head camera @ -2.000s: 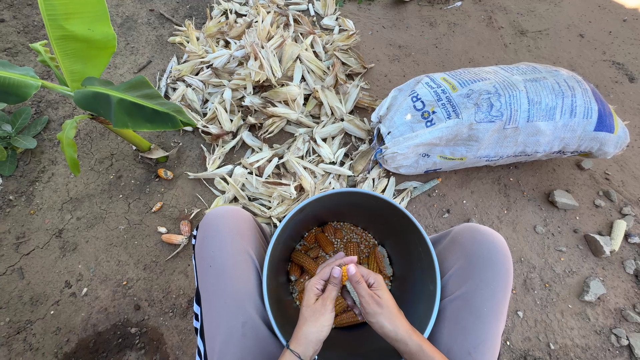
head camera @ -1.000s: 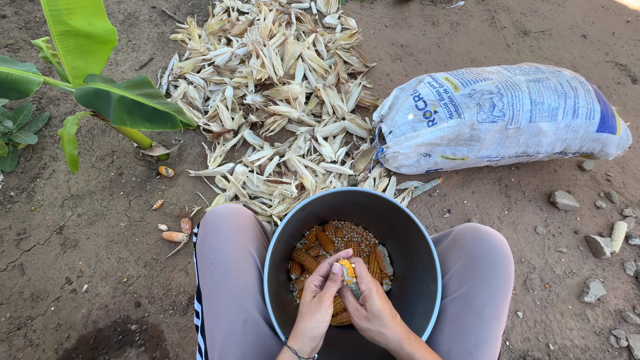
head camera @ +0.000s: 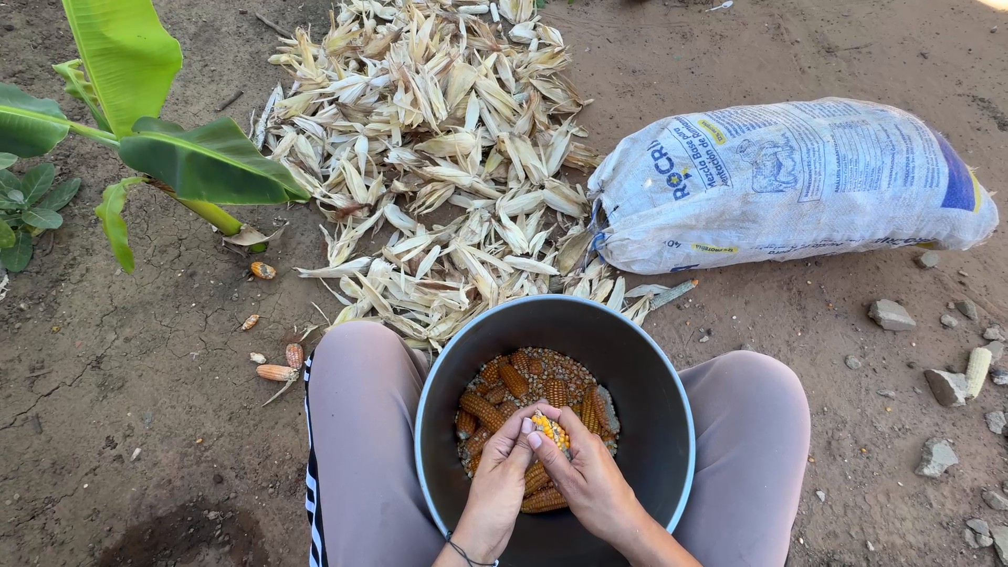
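Note:
My left hand point(head camera: 504, 465) and my right hand point(head camera: 583, 465) meet over a dark round pot point(head camera: 650, 386) that stands between my knees. Between them they grip a partly shelled corn cob point(head camera: 551, 431) with yellow kernels, the thumbs and fingers of both pressed on it. My fingers hide part of that cob. Inside the pot lie several orange dried corn cobs point(head camera: 513, 379) on a layer of loose corn kernels point(head camera: 563, 364). A dark band is around my left wrist.
Dry corn husks point(head camera: 465, 150) are heaped beyond the pot. A full woven sack point(head camera: 787, 181) bearing print lies at the right. Stones point(head camera: 891, 315) and a bare cob point(head camera: 978, 372) are on the soil at far right; a broad-leaved plant point(head camera: 205, 161) and several small corn cobs point(head camera: 277, 372) are at left.
Both hands stay over the pot with the cob between them; their fingers have shifted on it, and more of the cob shows than two seconds ago.

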